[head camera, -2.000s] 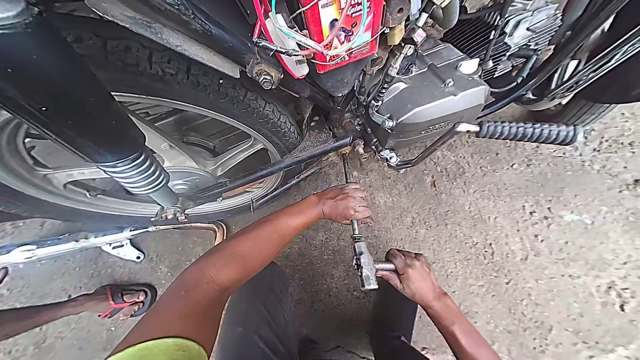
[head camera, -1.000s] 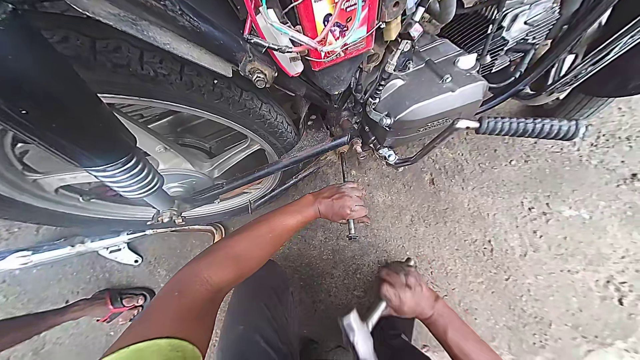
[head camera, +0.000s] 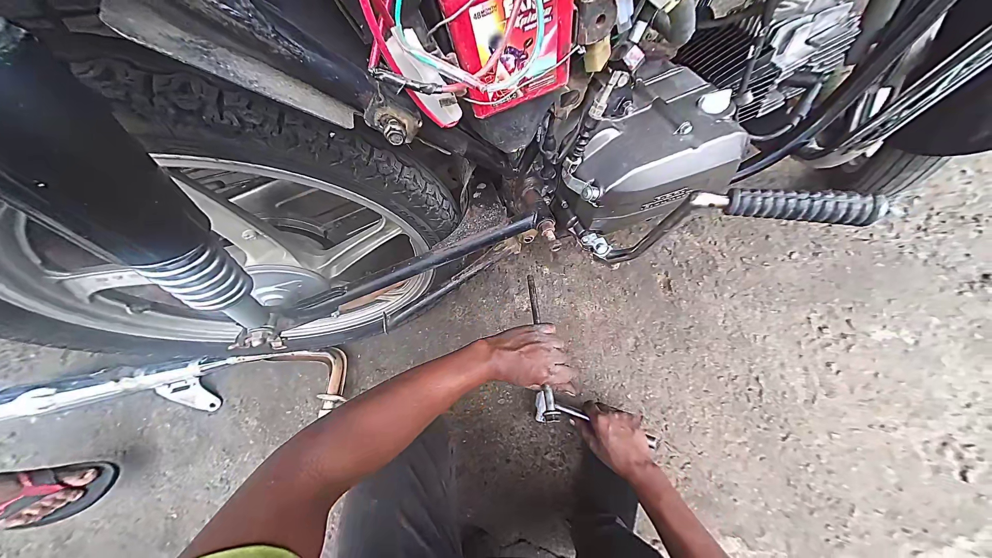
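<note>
My left hand (head camera: 532, 358) is closed around a long metal rod (head camera: 533, 298), whose thin end points up toward the motorcycle's pivot area. In my right hand (head camera: 618, 439) is the handle of a metal hammer (head camera: 575, 412); its head is right by the rod's lower end, and whether they touch cannot be told. Above the rod's tip are a rusty bolt end (head camera: 549, 232) and the front end of a black metal bar (head camera: 442, 254) that runs back along the rear wheel (head camera: 310, 174). A gap shows between the tip and these parts.
To the right of the pivot are the engine cover (head camera: 659, 155) and a ribbed rubber foot pedal (head camera: 806, 207). A red battery (head camera: 511, 54) with loose wires sits above. The removed exhaust pipe (head camera: 178, 380) lies at left, near another person's sandalled foot (head camera: 58, 492).
The hammer has swung from low beside my legs up to the rod's lower end. The rod's tip, up at the pivot parts before, is now lower and apart from them.
</note>
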